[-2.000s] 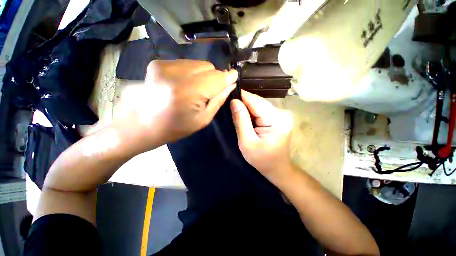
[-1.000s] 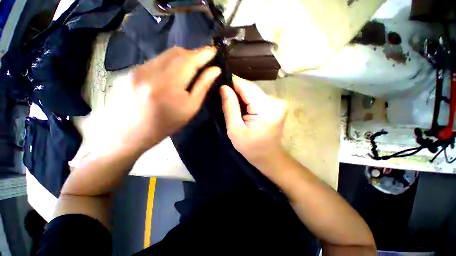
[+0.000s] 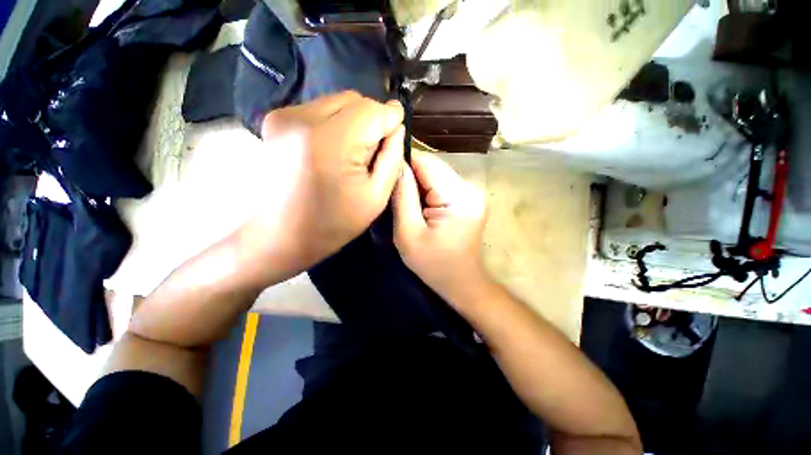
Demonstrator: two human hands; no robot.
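A black bag piece [image 3: 378, 275] runs from the sewing machine down towards my lap. Its thin raised seam edge [image 3: 407, 133] stands up beside the dark metal machine bed [image 3: 453, 115]. My left hand [image 3: 333, 178] pinches this edge just below the presser foot area. My right hand [image 3: 440, 213] pinches the same edge a little lower, on the right side. More of the black fabric [image 3: 342, 67] lies behind my left hand, with a short pale zipper line [image 3: 263, 64] on it. The needle itself cannot be made out.
The cream-white machine arm [image 3: 569, 71] fills the upper right. Heaped black bag pieces [image 3: 89, 115] lie at the left on the worn worktable [image 3: 533, 231]. A red-and-black handled tool [image 3: 775, 204] and a black cord are at the right. A yellow floor line [image 3: 243, 378] shows below.
My left hand has closed again on the seam edge, after its fingers were apart a second ago. The fabric behind it has shifted, and a pale zipper line now shows. The camera view has moved slightly.
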